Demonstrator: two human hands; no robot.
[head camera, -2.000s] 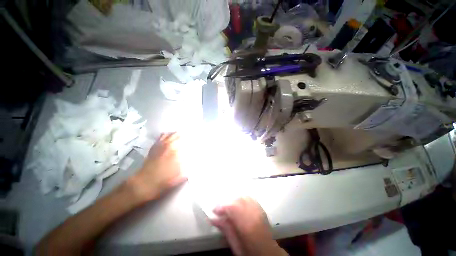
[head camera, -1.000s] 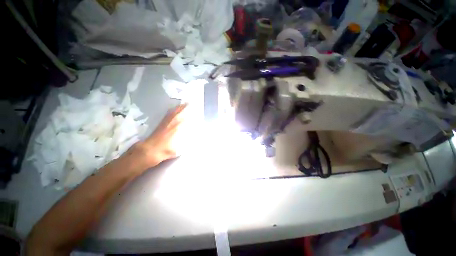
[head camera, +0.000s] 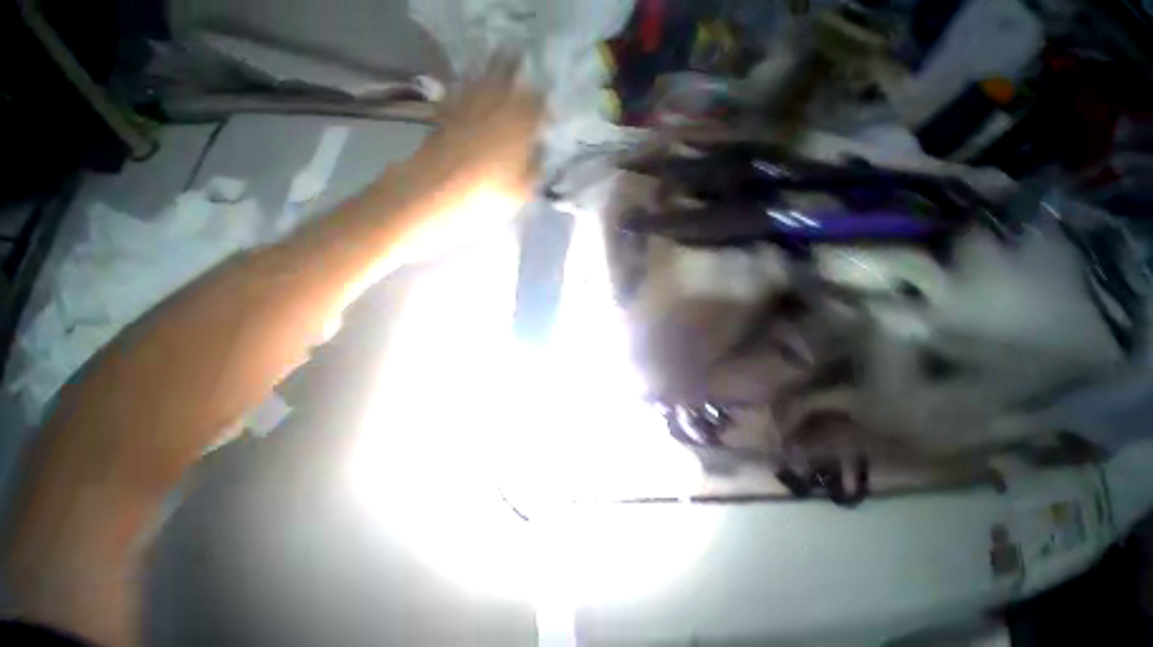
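My left hand (head camera: 496, 124) is blurred and reaches to the white pieces (head camera: 575, 76) heaped behind the table's back edge; its fingers are too blurred to read. My right hand is out of the picture. A narrow white strip (head camera: 556, 623) shows at the table's front edge, below the glare. The cream sewing machine (head camera: 986, 316) stands on the right, blurred. Bright glare hides its needle area. Another heap of white pieces (head camera: 114, 284) lies on the left, partly behind my left forearm.
Thread snips with a purple-blue handle (head camera: 860, 228) lie on the machine head. Black scissors (head camera: 824, 470) lie under the machine arm. A grey plate (head camera: 541, 272) stands left of the head. A control panel (head camera: 1052, 531) is at the right. Supplies crowd the back.
My left hand has moved from beside the glare up to the back pieces. My right hand, seen two seconds ago at the front, is gone from view. The view has shifted and blurred.
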